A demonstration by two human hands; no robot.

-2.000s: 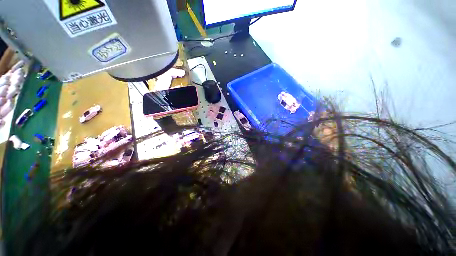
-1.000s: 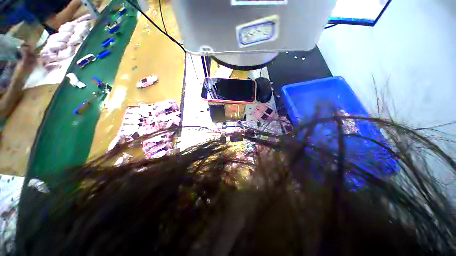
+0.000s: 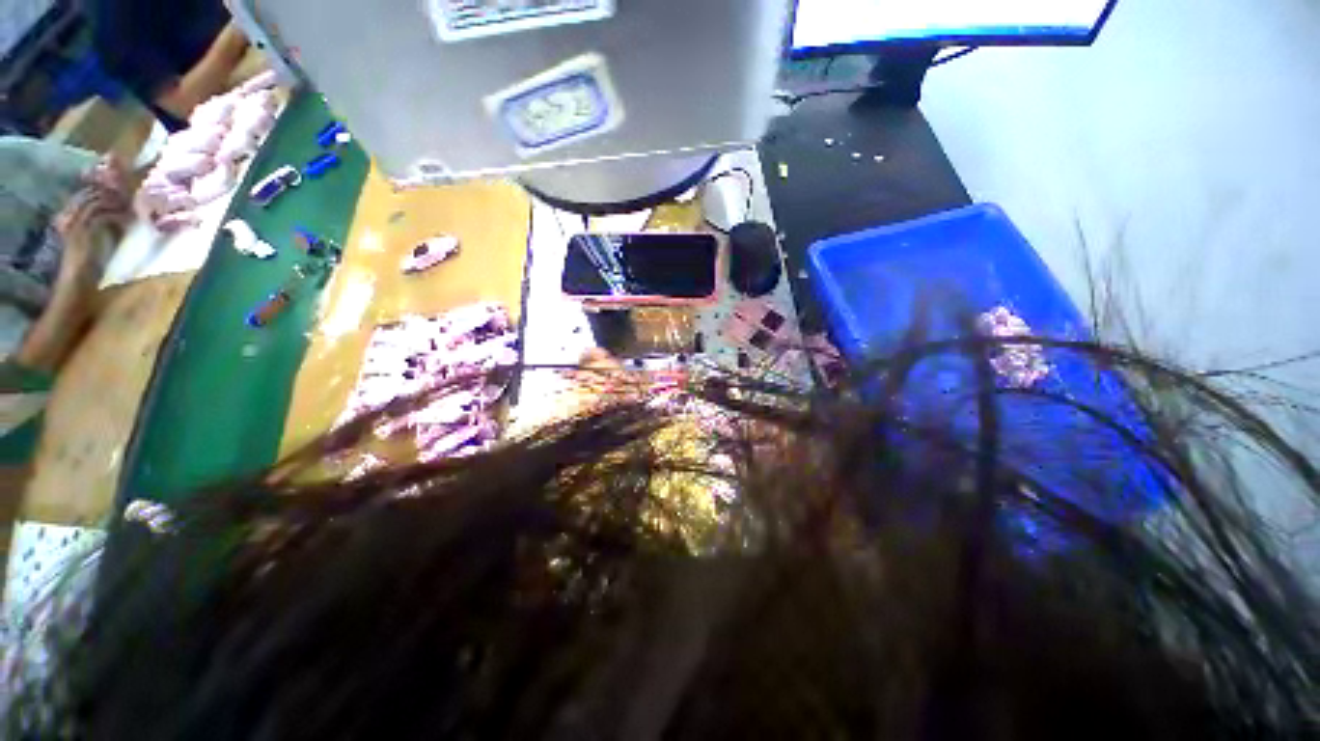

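Dark hair covers the lower half of the view, and I cannot make out either of my hands. A small skin-toned patch shows through the hair below the phone; I cannot tell what it is. Pink-white housings lie heaped [image 3: 442, 362] on the tan bench, left of the pale machine table. One housing [image 3: 430, 255] lies apart above the heap. The yellow, brightly lit fixture area [image 3: 678, 471] is mostly hidden by hair. A blue bin [image 3: 905, 239] at the right holds a pink part [image 3: 1013, 345].
The grey laser head [image 3: 579, 87] hangs above a phone [image 3: 641, 268] and a black mouse [image 3: 753, 256]. A monitor [image 3: 948, 26] stands at the top right. The green belt [image 3: 217, 377] carries blue pieces. A coworker's arm [image 3: 65, 297] is at the far left.
Since one second ago the view has shifted slightly, and the laser head sits further left. More of the monitor shows. A skin-toned patch now shows below the phone.
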